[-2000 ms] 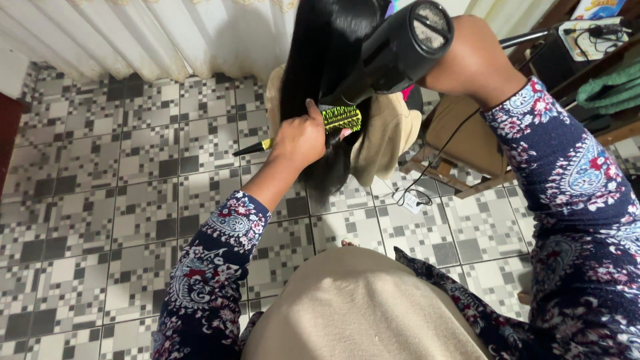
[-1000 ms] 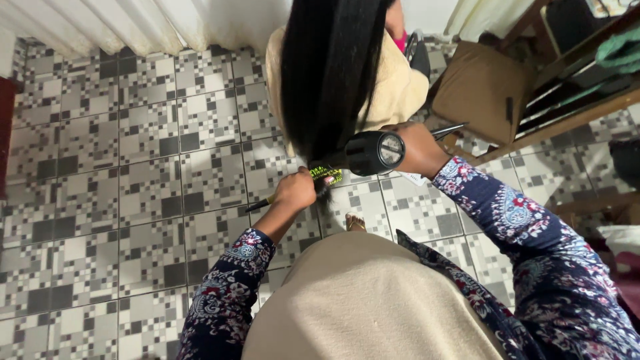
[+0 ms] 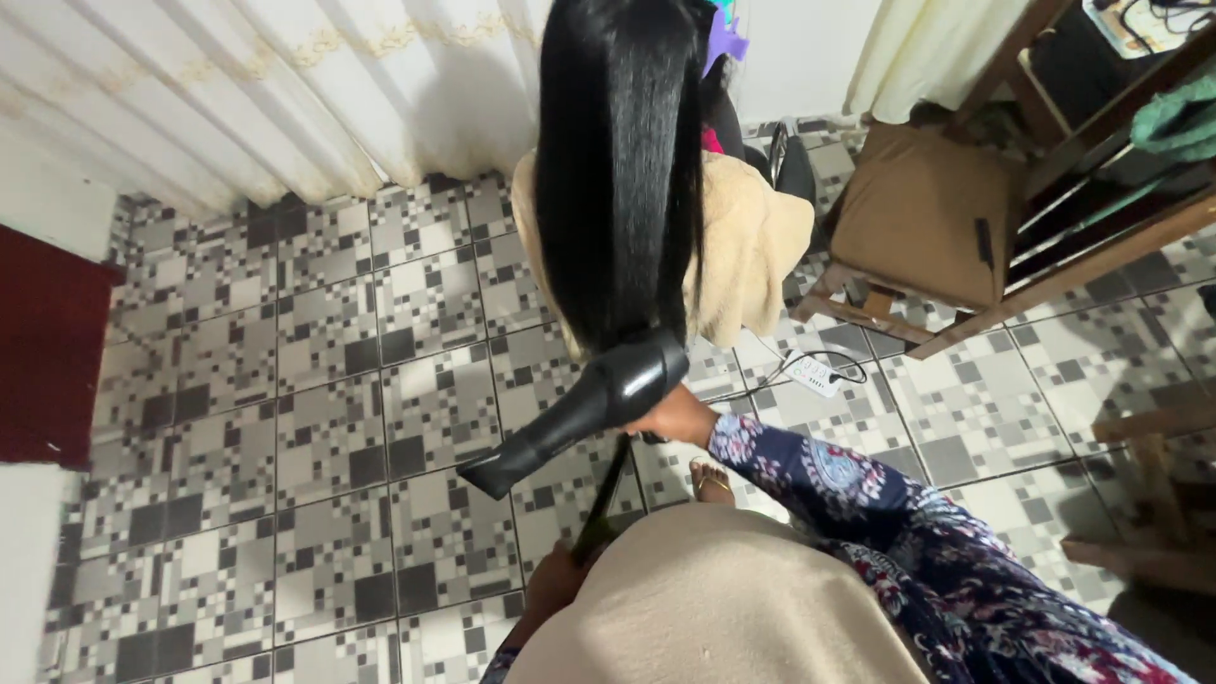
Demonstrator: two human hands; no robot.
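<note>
A seated person's long, straight black hair (image 3: 627, 171) hangs down over a beige towel (image 3: 750, 247) on their shoulders. Just below the hair's lower part, my right hand (image 3: 670, 416) grips a black hair dryer (image 3: 598, 394), its nozzle pointing down to the left. My left hand (image 3: 556, 579) is low beside my body, partly hidden by my clothing. It is closed around a dark strand of hair and a green brush (image 3: 594, 537) that shows only in part. A purple hair clip (image 3: 725, 40) sits at the right of the person's head.
A wooden chair with a brown cushion (image 3: 921, 209) stands at right, a black comb (image 3: 983, 241) on it. A white power strip (image 3: 812, 373) with cords lies on the tiled floor (image 3: 332, 408). A pale curtain (image 3: 380, 85) hangs behind. My sandalled foot (image 3: 711, 480) is below.
My left hand has moved down towards my body with the brush. The hair dryer has turned, and its nozzle now points down to the left.
</note>
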